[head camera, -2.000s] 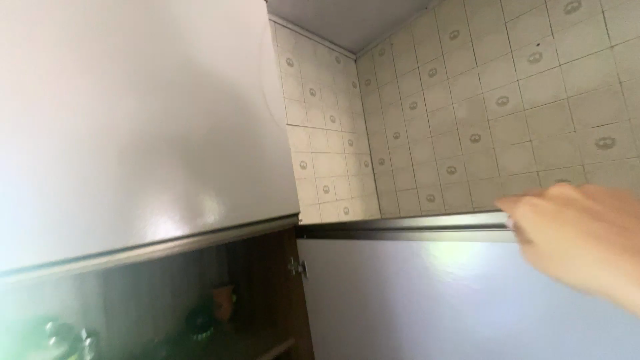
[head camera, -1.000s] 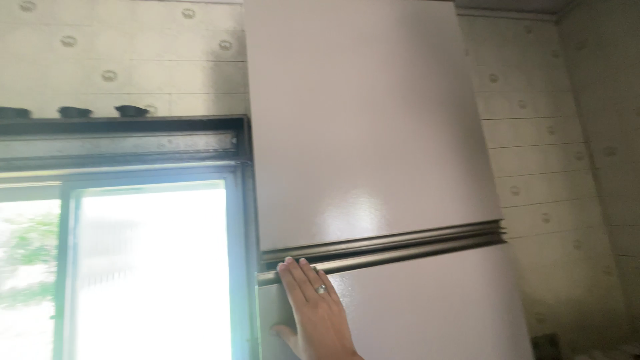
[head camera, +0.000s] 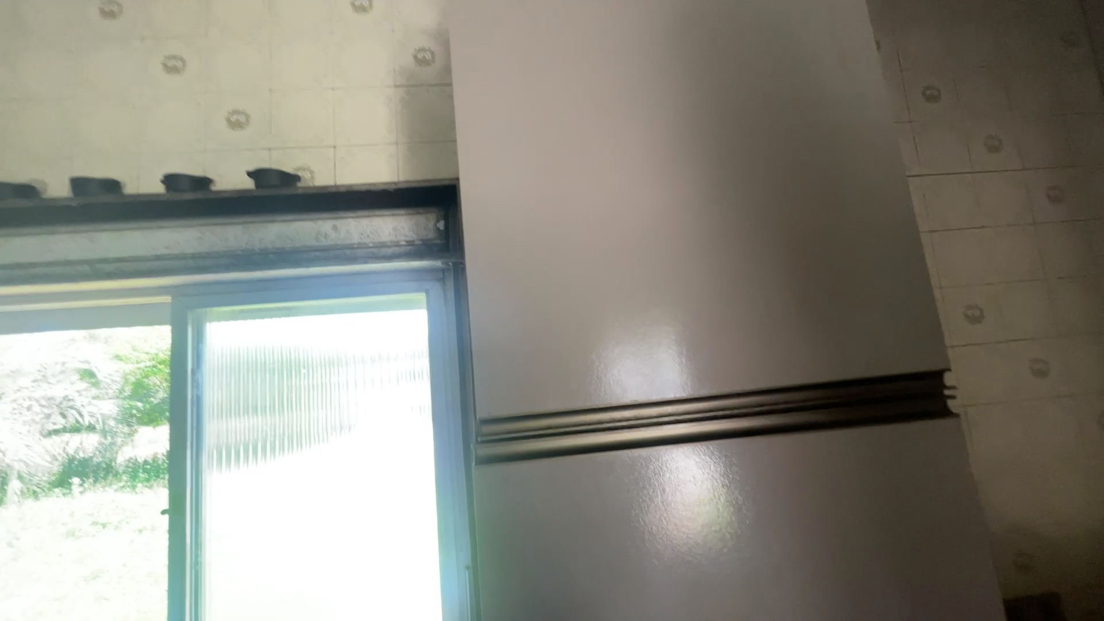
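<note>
Neither my left hand nor my right hand shows in the head view. A tall light cabinet fills the middle and right, with an upper door (head camera: 690, 207) and a lower door (head camera: 586, 526), both closed and glossy. Between them run two horizontal metal handle strips (head camera: 716, 418), slightly tilted, reaching from the cabinet's left edge to its right edge. The inside of the cabinet is hidden.
Left of the cabinet is a metal-framed sliding window (head camera: 181, 431) with a ribbed glass pane (head camera: 310, 405); greenery shows outside. Several small dark objects (head camera: 274, 178) sit on the ledge above it. Patterned wall tiles (head camera: 992, 250) flank the cabinet.
Two seconds ago a hand held the edge of an open cabinet door. One second ago the door was closed with a hand on its metal strip. That hand has left the view.
</note>
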